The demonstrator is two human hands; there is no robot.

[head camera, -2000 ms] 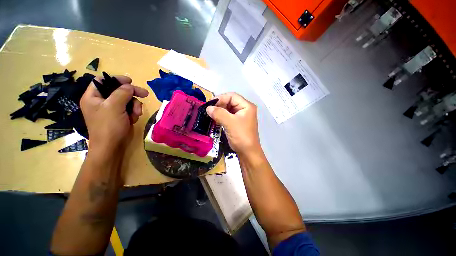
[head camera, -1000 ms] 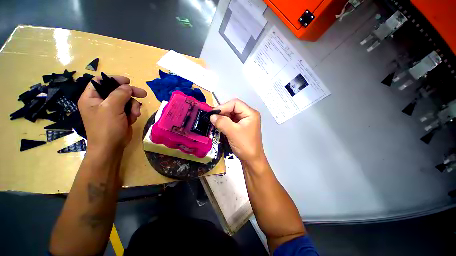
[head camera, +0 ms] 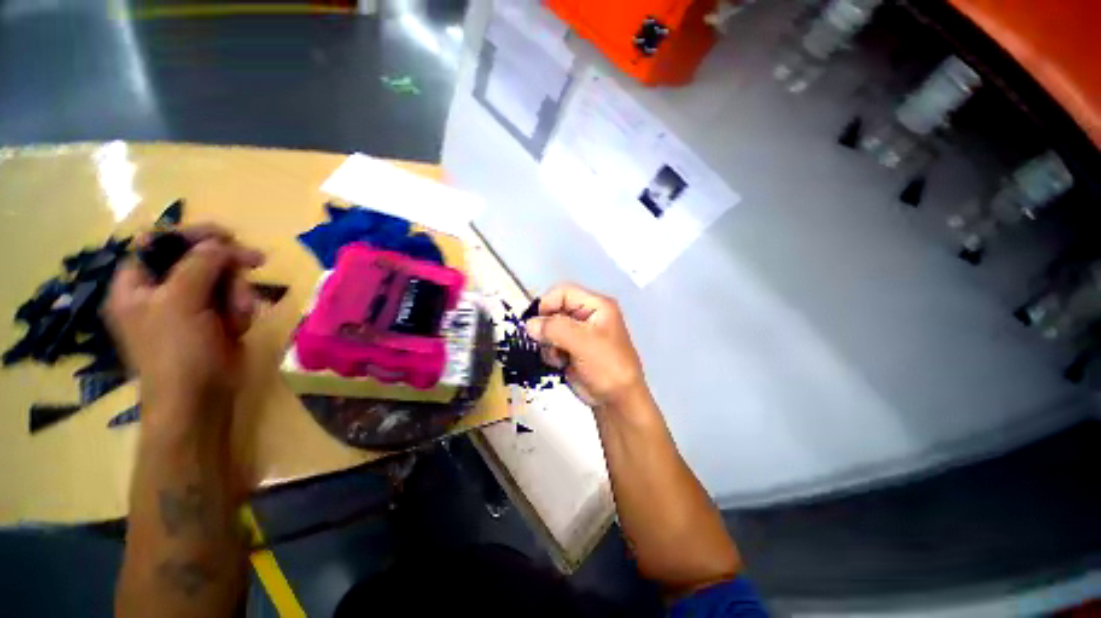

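Observation:
My left hand, slightly blurred, is closed around several black triangular pieces above the table. My right hand pinches a small black piece over the pale ledge, right of the pink fixture. The pink fixture sits on a cream-white block on a dark round stand. Its dark window shows. Small black triangles lie heaped on the ledge, partly hidden by my right hand. A pile of larger black pieces lies on the table at left.
Blue cloth and a white paper sheet lie behind the fixture on the tan table. Instruction sheets are on the grey panel. Metal clips with black pieces hang at upper right, near an orange box.
My right hand has moved off the pink fixture to the ledge beside it. My left hand, still holding pieces, has shifted left. The whole view has shifted, showing more of the ledge heap.

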